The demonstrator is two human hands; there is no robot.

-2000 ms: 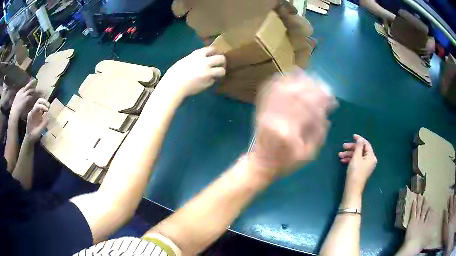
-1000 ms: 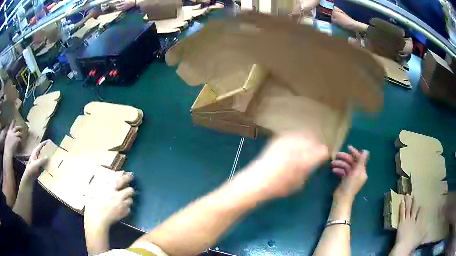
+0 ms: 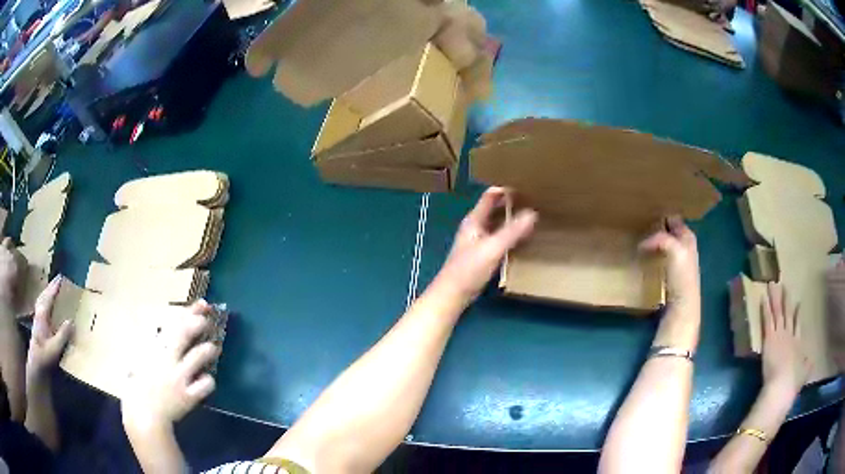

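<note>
A folded box (image 3: 582, 268), an open shallow cardboard tray, sits on the green table in front of me. Its lid panel (image 3: 593, 171) stands up on the far side, with rounded ends. My left hand (image 3: 484, 243) holds the left wall, with the thumb over the inside. My right hand (image 3: 674, 264), with a bracelet at the wrist, holds the right wall, with its fingertips at the inside. The tray's outer right side is partly hidden by my right hand.
Finished boxes (image 3: 389, 139) lean together at the upper left. A person's hands rest on a stack of blanks (image 3: 153, 236) at the left. Another person's hand lies on a stack of blanks (image 3: 801, 236) at the right. Black equipment (image 3: 153, 79) stands at the far left.
The box in my left hand has come down and towards me, away from the finished boxes. My right hand, open before, now holds its right wall. The view has shifted.
</note>
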